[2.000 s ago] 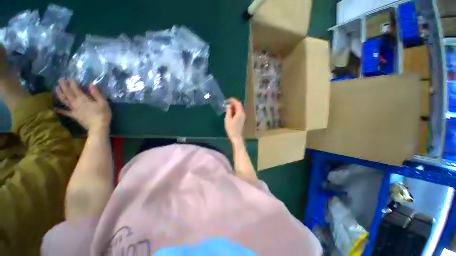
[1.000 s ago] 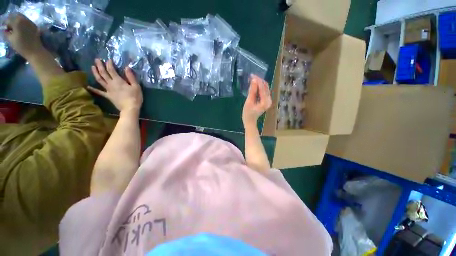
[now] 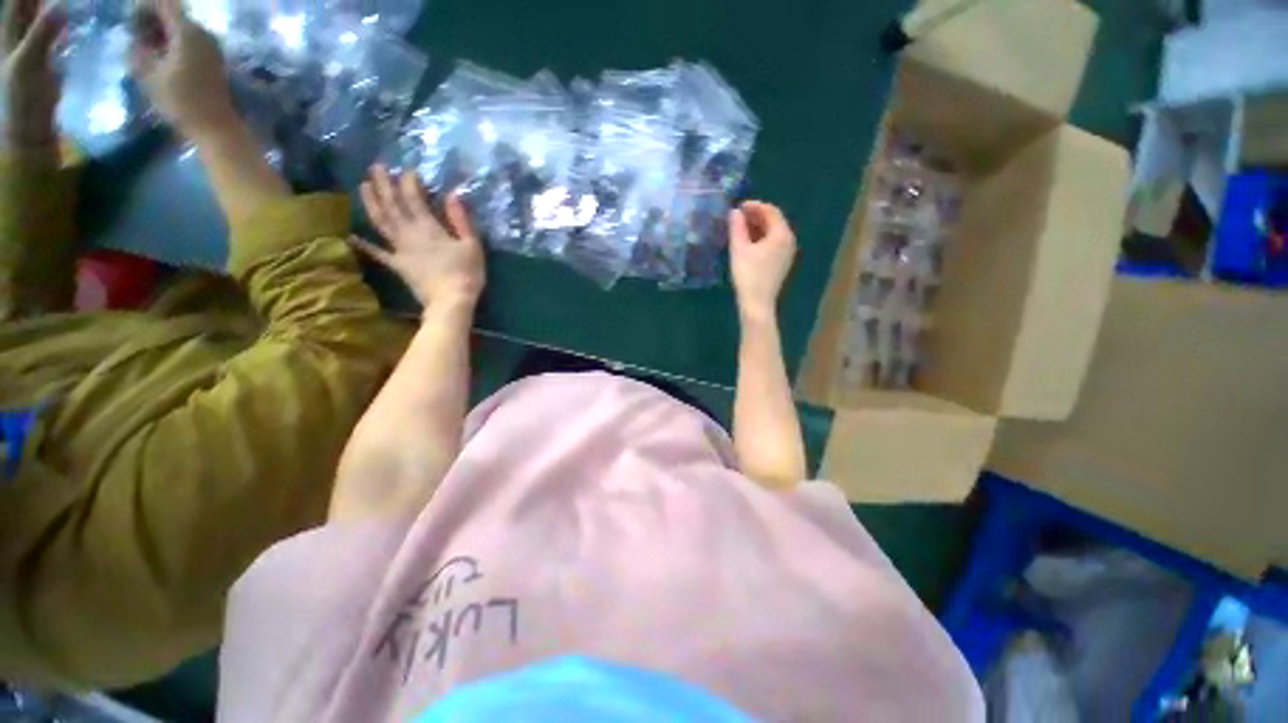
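Clear zip-lock bags with small dark cable-like parts lie in an overlapping pile (image 3: 579, 170) on the dark green bench top. My left hand (image 3: 428, 252) lies at the pile's near left edge with its fingers spread. My right hand (image 3: 763, 254) is at the pile's right edge, thumb and fingertips close together beside the outermost bag. Whether the fingertips still pinch that bag is too blurred to tell.
An open carton (image 3: 1057, 269) stands at right, with packed bags (image 3: 897, 269) inside. A coworker in mustard sleeves (image 3: 297, 254) handles another bag pile (image 3: 318, 71) at left. Blue bins (image 3: 1257, 226) are at far right.
The outermost bag, earlier apart at the right and held by my right hand, now lies against the pile. The view has shifted, so bench things appear further right. My left hand stays spread.
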